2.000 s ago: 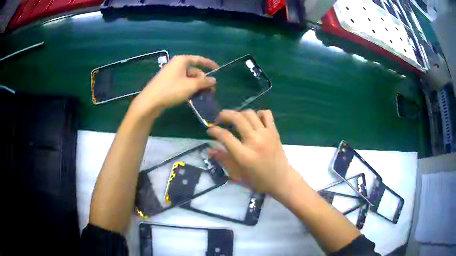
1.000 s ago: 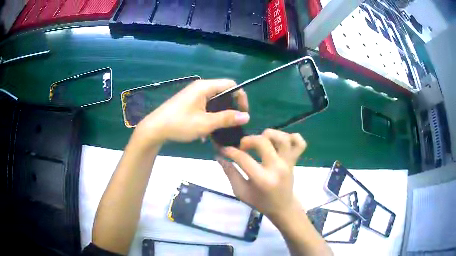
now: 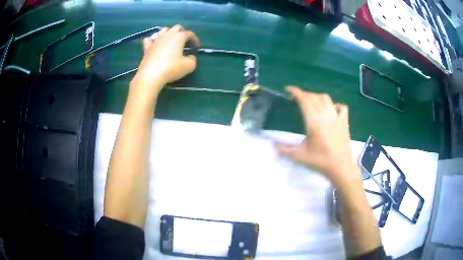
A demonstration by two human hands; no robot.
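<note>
My left hand (image 3: 170, 57) grips the left end of a phone middle frame (image 3: 223, 51) at the green surface. Its fingers hide that end. The frame's pale end patch shows at its right. My right hand (image 3: 325, 129) holds another middle frame (image 3: 256, 109) by its long edges, thumb and finger apart across it. This frame is blurred, with its dark, orange-yellow end pointing left, over the foam's far edge and close to the first frame. Whether the two touch is unclear. A black-ended frame (image 3: 247, 240) lies on the white foam sheet (image 3: 203, 167).
Two middle frames (image 3: 48, 53) (image 3: 104, 63) lie at far left on green. A smaller dark frame (image 3: 382, 87) lies at right. Several frames overlap on the foam (image 3: 401, 189). A black compartment tray (image 3: 48, 152) stands left of my forearm. A white perforated board (image 3: 406, 30) is far right.
My left hand has moved left and away from me with its frame, now level on the green. My right hand has separated rightwards and taken up a frame; the orange-ended one has left the foam.
</note>
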